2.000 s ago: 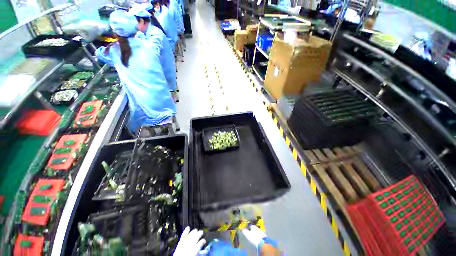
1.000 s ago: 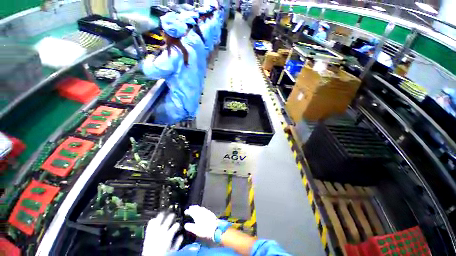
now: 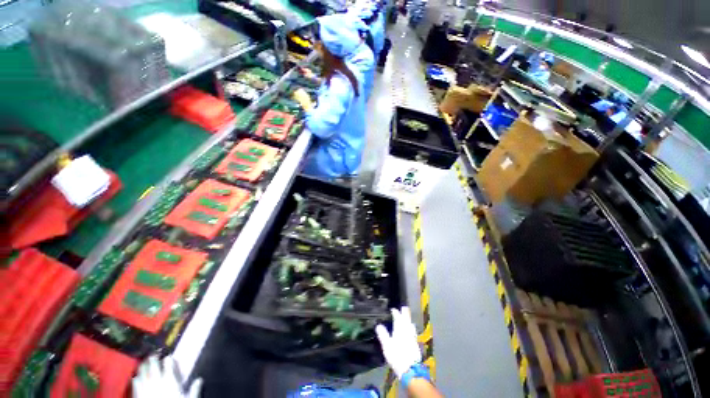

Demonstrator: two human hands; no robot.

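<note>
My left hand, in a white glove, is at the bottom edge beside the conveyor's metal rail, fingers spread, partly cut off and blurred. My right hand, gloved with a blue band at the cuff, is open at the right edge of the large black bin. The bin holds black carrier fixtures with green and pale parts on them. Red cover sheets with green boards in their cutouts lie in a row on the conveyor to the left. I see nothing held in either hand.
The conveyor's metal rail runs along the bin's left side. A person in blue stands beyond it. An AGV carries a black bin ahead. Cartons, stacked black trays and a wooden pallet are right. Red trays lie left.
My view has turned left toward the conveyor. My hands have moved apart, the left toward the conveyor rail, the right along the bin's right edge. The AGV is farther away.
</note>
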